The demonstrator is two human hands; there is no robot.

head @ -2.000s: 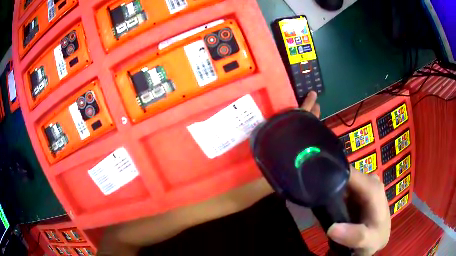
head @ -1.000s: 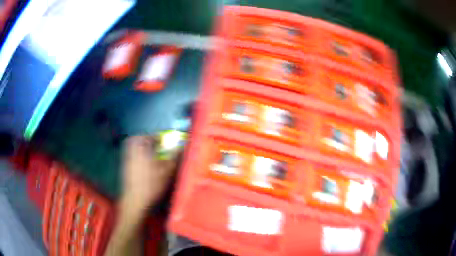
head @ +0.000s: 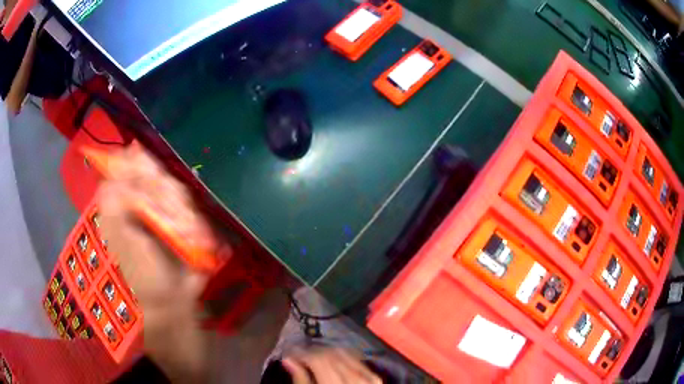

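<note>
My left hand, blurred, is at the left, holding a blurred orange phone above the lower left tray. My right hand is low at the bottom edge, partly cut off; its grip cannot be told. The red-orange tray lies tilted at the right, with orange phones back up in its pockets, their silver slots and white labels showing. A white label slip lies in a near pocket without a phone; another slip is cut off at the bottom edge. The scanner cannot be made out.
A black mouse lies on the green bench. Two orange phones with white labels lie beyond it. A bright monitor is upper left. Trays of phones stand low at left. Another person's arm shows at far left.
The view has swung left, so the working tray now lies at the right. My left hand has moved from beside the tray to over the left trays. The scanner seen earlier is no longer visible.
</note>
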